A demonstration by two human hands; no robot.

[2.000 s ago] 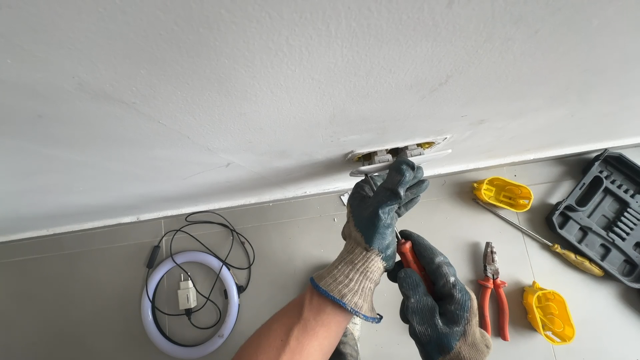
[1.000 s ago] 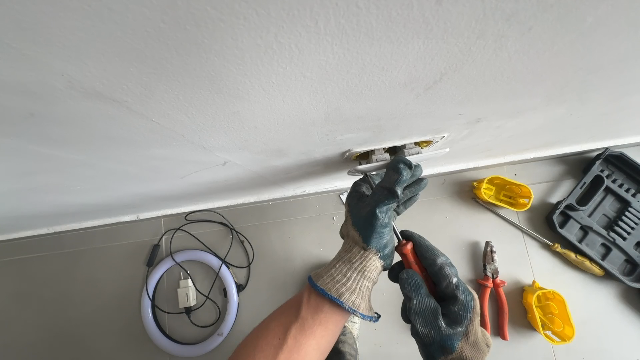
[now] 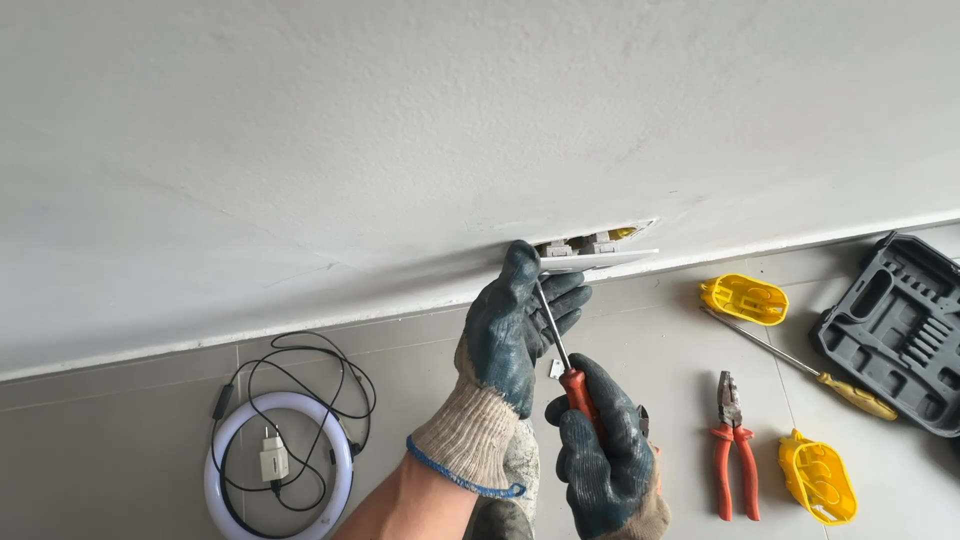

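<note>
A white socket faceplate (image 3: 600, 261) stands out from an opening low in the wall, with grey socket modules (image 3: 577, 246) behind it and yellow plastic showing in the gap. My left hand (image 3: 510, 330), in a dark-coated knit glove, supports the plate at its left end, thumb at the near edge and fingers below. In my gloved right hand (image 3: 607, 450) is a screwdriver with a red handle (image 3: 579, 394). Its shaft (image 3: 553, 326) points up past my left palm, and the tip lies near the plate's left part; whether it meets a screw cannot be seen.
Combination pliers (image 3: 731, 442), a yellow-handled screwdriver (image 3: 855, 394) and yellow wall boxes (image 3: 744, 298) lie on the tiled floor at right, beside a grey tool case (image 3: 900, 330). At left lie a ring light (image 3: 345, 457), its black cable and a white plug adapter (image 3: 274, 457).
My left hand has shifted to the left end of the faceplate, with its fingers more spread. The plate now stands farther out from the wall. My right hand still holds the red-handled screwdriver.
</note>
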